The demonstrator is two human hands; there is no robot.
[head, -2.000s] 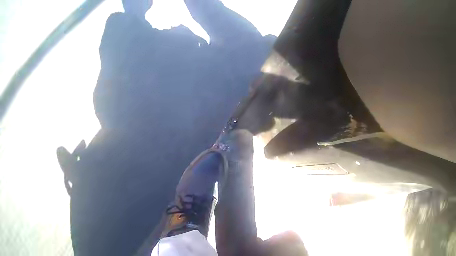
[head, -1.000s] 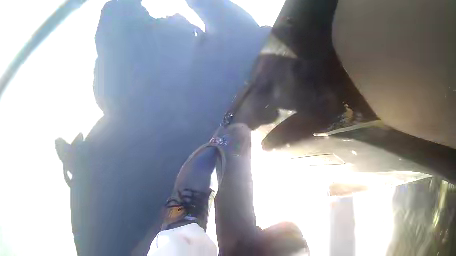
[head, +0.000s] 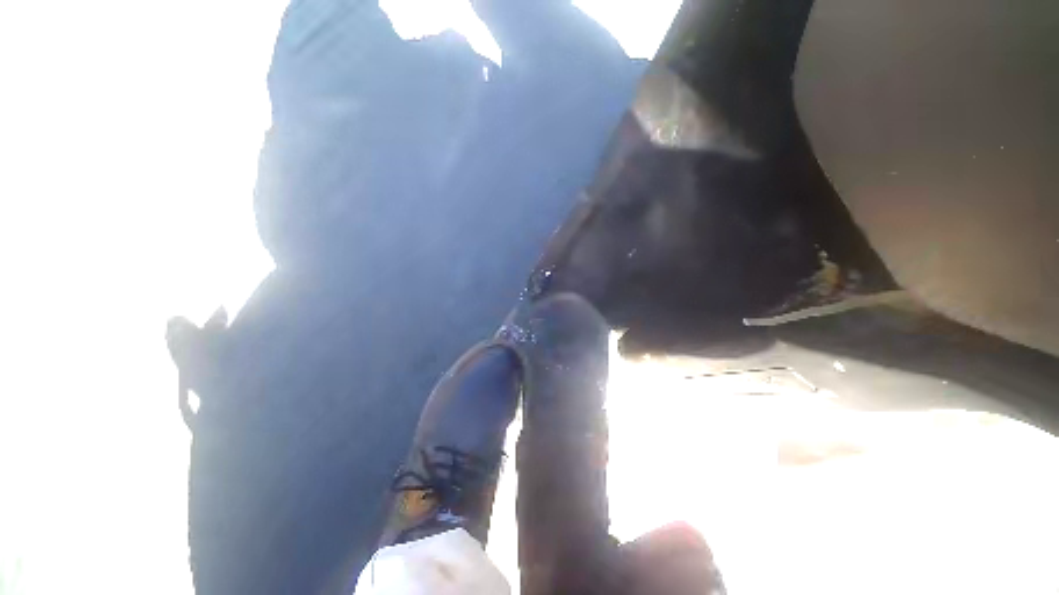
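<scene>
No hand is in view. A dark lace-up shoe [head: 474, 401] with an orange patch near its laces rests at the lower middle, toe up the picture. A pale trouser cuff [head: 436, 567] covers its heel end. Beside it lies the footboard [head: 563, 453], dark and partly shaded. A dark rounded object [head: 674, 558] is cut off by the bottom edge; I cannot tell what it is.
A black scuffed panel [head: 720, 233] with a pale slanting line [head: 813, 310] rises right of the shoe. A large smooth tan-brown cover [head: 941, 151] fills the upper right. A person's blue-grey shadow [head: 348, 302] lies on overexposed ground at left.
The shadow and the scooter parts sit slightly further right in the picture than one second ago. The dark curved line at upper left is gone. The ground at lower right is brighter, its streaks gone.
</scene>
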